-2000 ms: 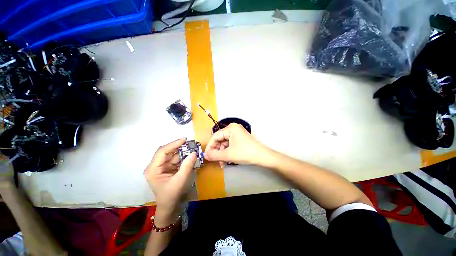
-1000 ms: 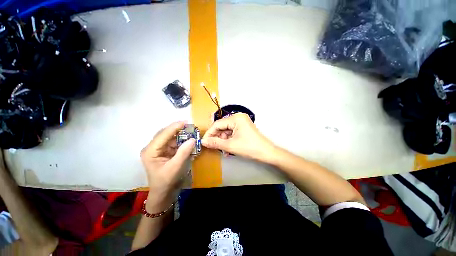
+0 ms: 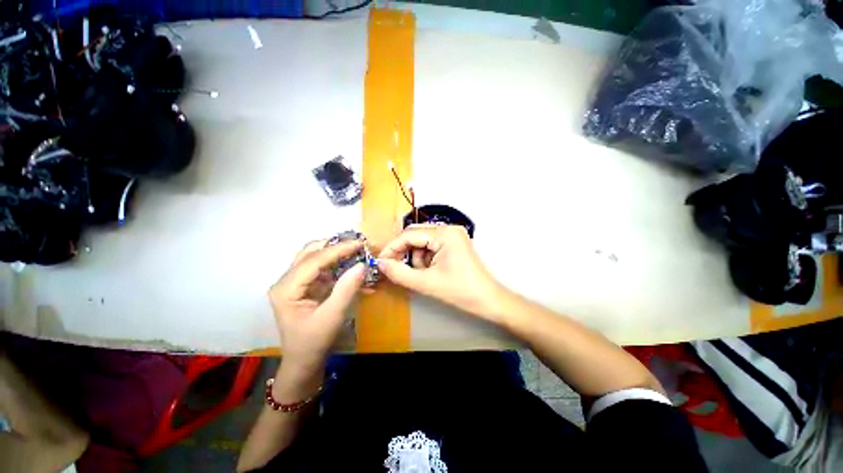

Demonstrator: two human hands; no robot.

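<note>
My left hand (image 3: 317, 294) holds a small camera module (image 3: 348, 248) by its edges over the orange tape's left side. My right hand (image 3: 437, 265) has its thumb and index finger pinched at the module's right edge; what they pinch is too small to tell, with a tiny blue spot beside the fingertips. A black round camera housing (image 3: 444, 215) sits behind my right hand and is partly hidden by it. Thin dark lead wires (image 3: 404, 187) with pale tips rise from its left side. A spare camera module (image 3: 338, 179) lies left of the tape.
Waiting housings (image 3: 129, 129) with loose wires are heaped at the left. A clear plastic bag of black parts (image 3: 679, 88) lies at the back right. Black units (image 3: 772, 231) stand at the right edge. Orange tape (image 3: 388, 111) crosses the bench. Part of another person (image 3: 32, 406) shows at the lower left.
The view has shifted. My left fingers now cover more of the module, which looks tilted. My right fingertips remain at its right edge.
</note>
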